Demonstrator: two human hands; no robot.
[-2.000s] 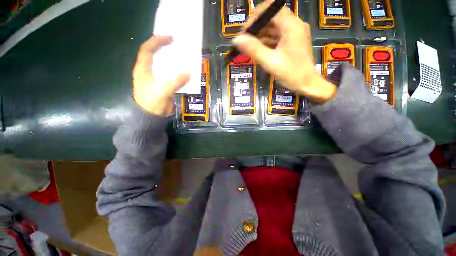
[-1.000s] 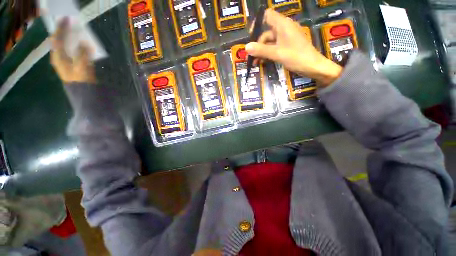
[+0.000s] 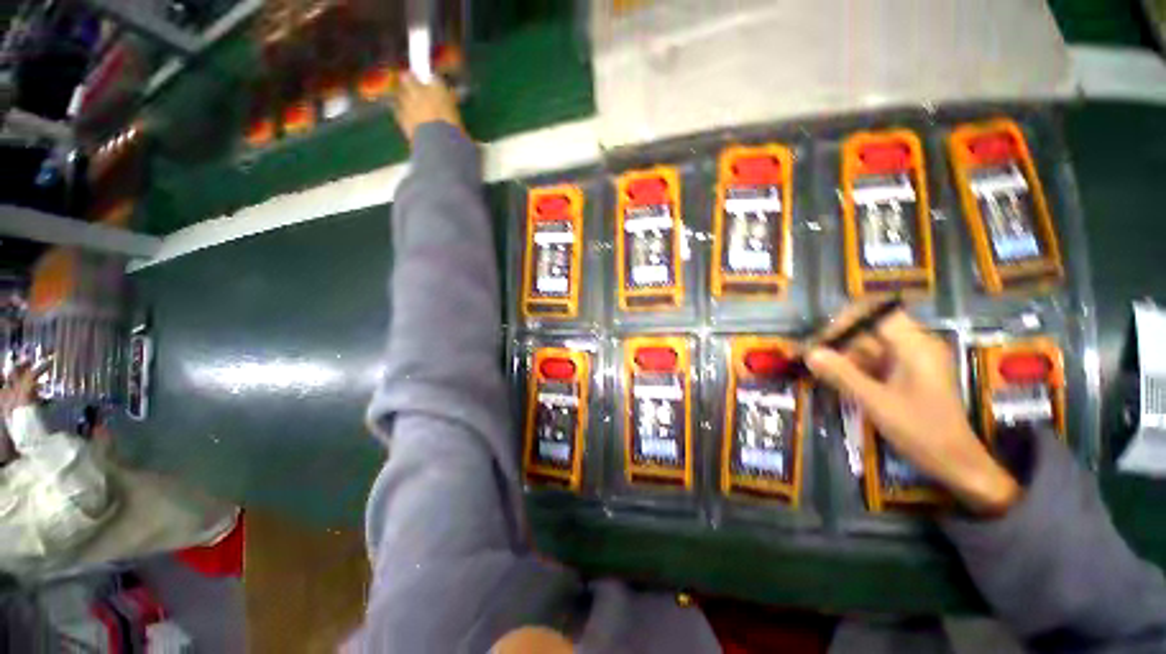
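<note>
A clear blister tray (image 3: 818, 319) holds two rows of orange-rimmed devices with dark centres and red ovals, such as this device (image 3: 763, 422) in the front row. My right hand (image 3: 914, 403) grips a slim black pointed tool (image 3: 854, 327) over the front row; its tip is near that device's red oval. My right hand partly covers the device beside it. My left hand (image 3: 428, 105) is stretched far forward, beyond the pale strip, at the edge of another tray of devices (image 3: 336, 107). A narrow white thing (image 3: 419, 54) shows at its fingertips, blurred; its hold is unclear.
A printed label sheet (image 3: 1151, 390) lies right of the tray, cut off by the picture's edge. A pale raised strip (image 3: 288, 205) runs behind the dark green bench top (image 3: 256, 396). Another person's sleeve (image 3: 58, 492) and a pile of trays (image 3: 70, 339) are at far left.
My left hand has moved forward, across the pale strip to the far tray. My right hand still holds the black tool over the front row. The view has swung, showing both tray rows.
</note>
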